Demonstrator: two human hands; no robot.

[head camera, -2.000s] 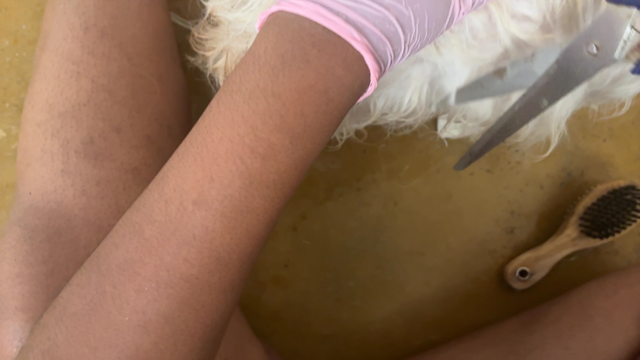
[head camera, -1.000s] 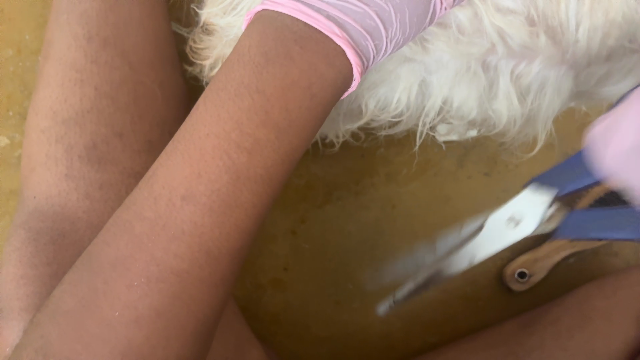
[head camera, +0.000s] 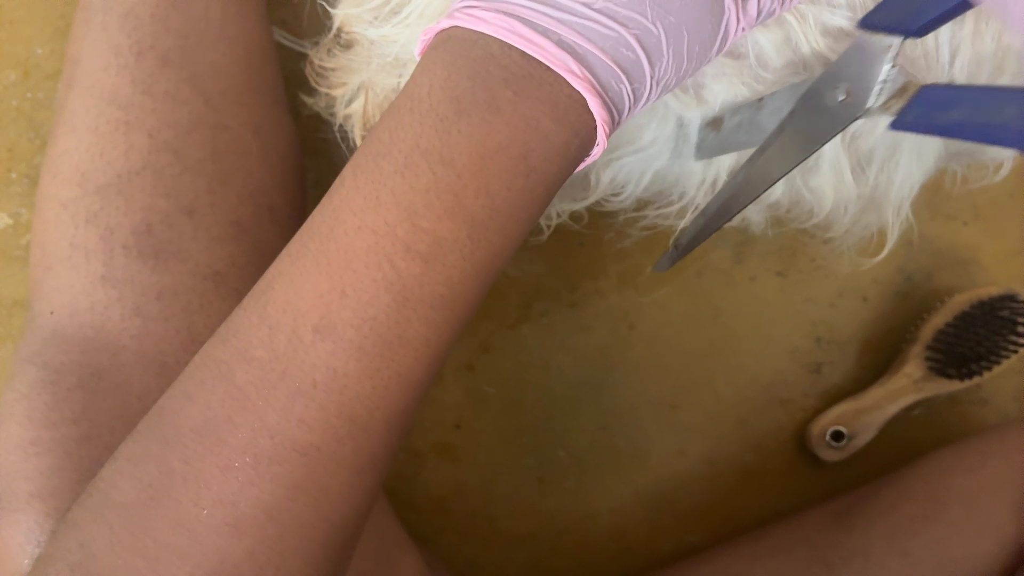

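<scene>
My left hand [head camera: 640,52], in a pink disposable glove, rests by the white, long-haired coat [head camera: 848,188] of an animal; its fingers lie beyond the top edge. Metal scissors [head camera: 832,100] with blue handles hang over the fur, blades apart, the nearer tip pointing down and left past the fur's lower edge. At the upper right corner, a blurred pink-gloved bit of my right hand [head camera: 1004,14] shows at the handles, most of it out of frame. Whether the blades touch any hair cannot be told.
A wooden hairbrush [head camera: 904,392] with dark bristles lies bristles up on the yellowish-brown floor [head camera: 608,416] at the right. My bare legs [head camera: 160,200] flank the floor area, and my left forearm [head camera: 344,312] crosses the view diagonally.
The scissors, low over the brush handle a second ago, have moved up to the fur. My right hand has moved up with them. My left hand has barely moved.
</scene>
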